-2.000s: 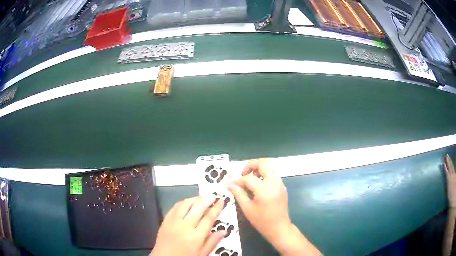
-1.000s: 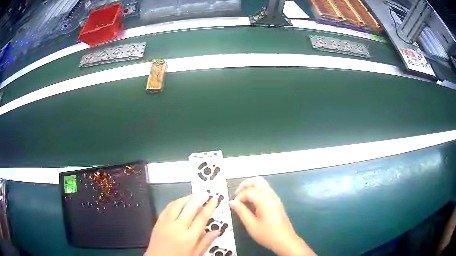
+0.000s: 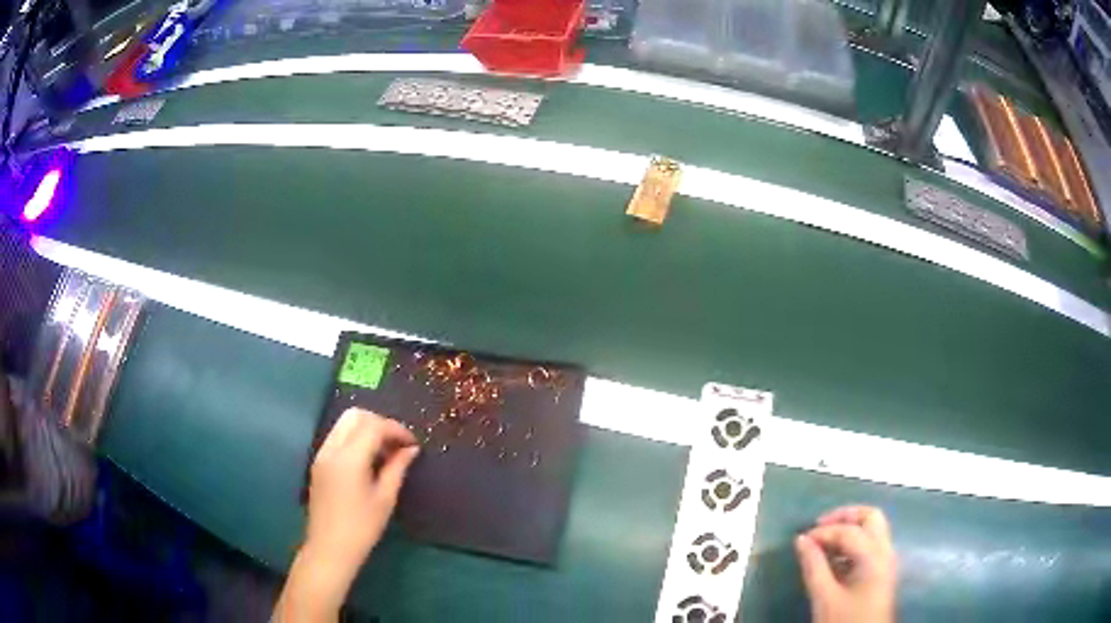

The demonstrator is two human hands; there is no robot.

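Note:
The white four-position fixture (image 3: 694, 511) lies lengthwise away from me across the near white strip, with four dark round cutouts in a row. My left hand (image 3: 353, 469) is over the left part of the black parts tray (image 3: 487, 517), thumb and fingertips close together. Copper rings (image 3: 469, 387) lie scattered in the tray's upper part. My right hand (image 3: 849, 562) is just right of the fixture, not touching it, fingers curled with tips together. Whether either hand holds a ring is too small to tell.
A brass-coloured block (image 3: 654, 192) sits at the middle white strip. Further fixtures (image 3: 459, 101) lie on the far lane. A red bin (image 3: 524, 37), clear trays (image 3: 743, 46) and a metal post (image 3: 932, 85) stand behind. Copper-striped trays lie far right and at left (image 3: 83, 353). A purple light (image 3: 43, 192) glows at left.
My left hand has left the fixture and moved left over the tray. My right hand has drawn slightly away from the fixture. The view has turned left. The far fixtures have shifted along their lane.

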